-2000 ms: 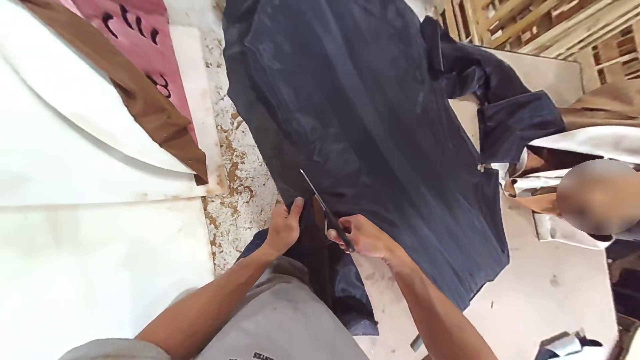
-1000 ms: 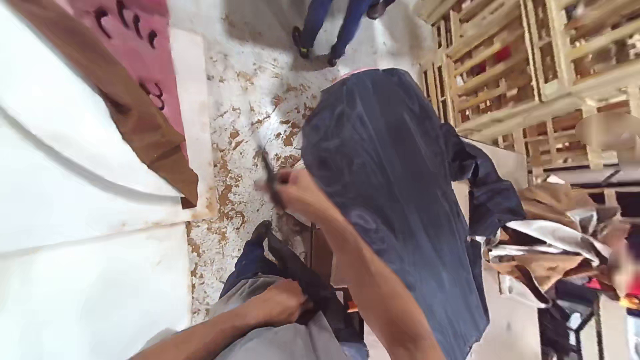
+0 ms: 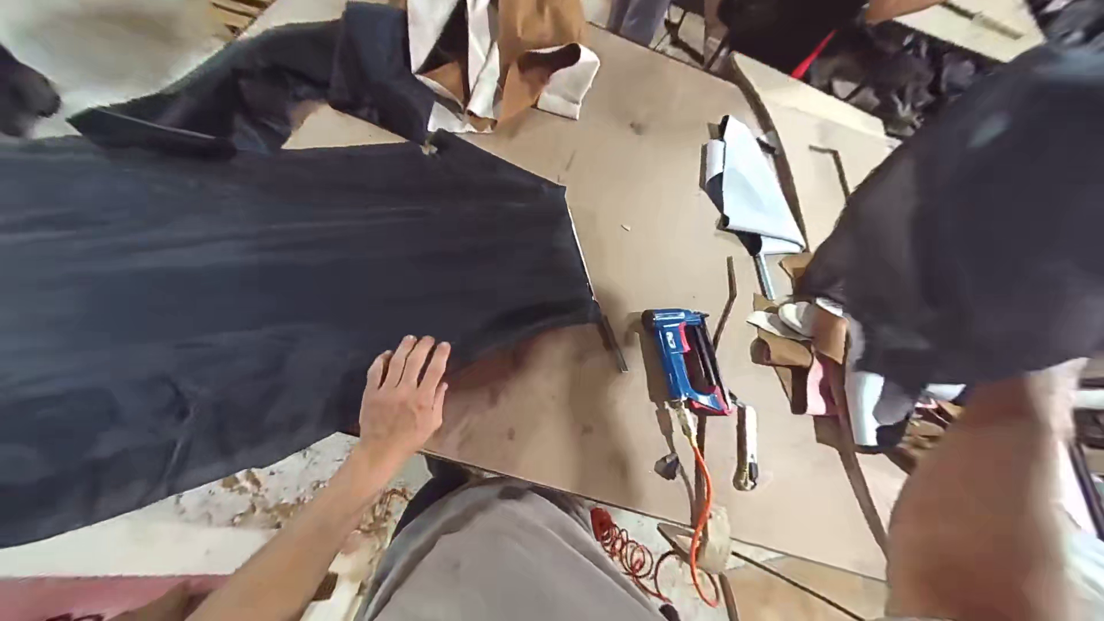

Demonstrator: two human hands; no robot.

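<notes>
My left hand (image 3: 401,401) lies palm down near the edge of a large sheet of dark leather or coated fabric (image 3: 285,276), fingers slightly apart. My right forearm (image 3: 975,500) rises at the right edge, blurred and close to the camera. A bunched dark piece of material (image 3: 975,216) hides my right hand, so its grip is not visible. Right of the big sheet, a blue pneumatic staple gun (image 3: 681,362) lies on the tabletop (image 3: 552,431), joined to an orange air hose (image 3: 703,492). A utility knife (image 3: 747,448) lies beside it. The scissors are not visible.
Brown and white scraps (image 3: 517,65) lie at the table's far edge. A folded white-and-black piece (image 3: 750,185) covers part of a metal tool (image 3: 764,276). More scraps (image 3: 798,345) lie below the raised dark material. A red coiled hose (image 3: 625,548) hangs below the near edge.
The view has swung far to the right, onto the staple gun. My left hand, earlier at my lap, now rests on the dark sheet. My right hand, earlier holding scissors, is now hidden behind dark material.
</notes>
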